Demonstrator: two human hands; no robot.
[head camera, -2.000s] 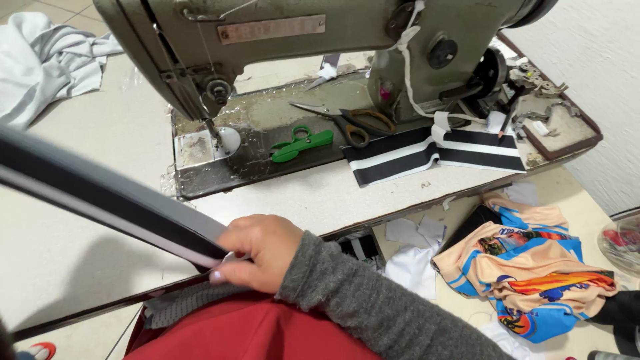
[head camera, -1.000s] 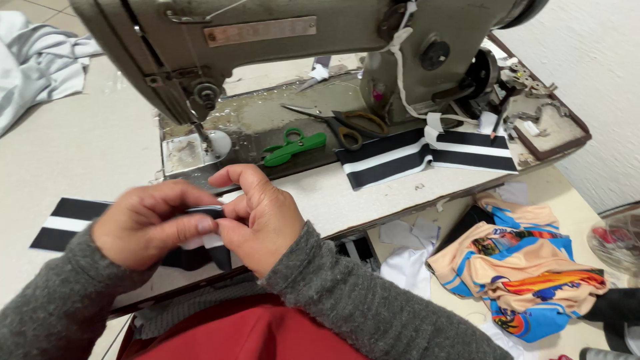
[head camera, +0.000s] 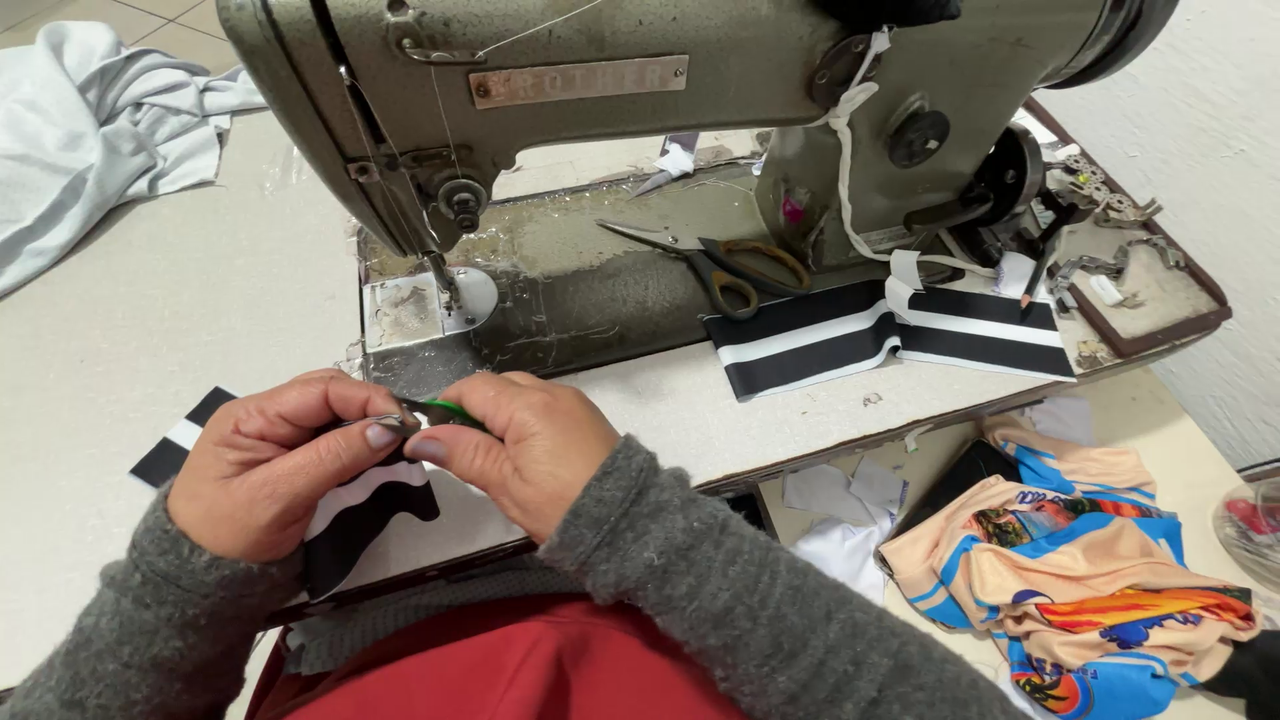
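Observation:
My left hand (head camera: 285, 460) pinches the edge of a black-and-white striped fabric strip (head camera: 370, 515), which hangs below the fingers and shows again to the left of the hand. Against that edge, my right hand (head camera: 520, 440) grips green thread snips (head camera: 450, 411), mostly hidden in the fingers; their blades meet the cloth by the left fingertips. Both hands are in front of the needle plate (head camera: 468, 300) of a Brother sewing machine (head camera: 600, 95). Black-handled scissors (head camera: 715, 265) lie on the machine bed, touching or close to a second striped strip (head camera: 810, 340).
Grey-white cloth (head camera: 100, 150) lies at the table's far left. A wood-edged tray (head camera: 1150, 290) with metal parts and a pencil (head camera: 1038, 270) are at the right. Below the table edge sit a printed peach-and-blue garment (head camera: 1080, 570), white scraps (head camera: 850, 510) and a clear container (head camera: 1250, 525).
The green snips lay on the machine bed in both earlier frames; my right hand now holds them. The striped strip, stretched to the left two seconds ago, is now bunched at my left fingers.

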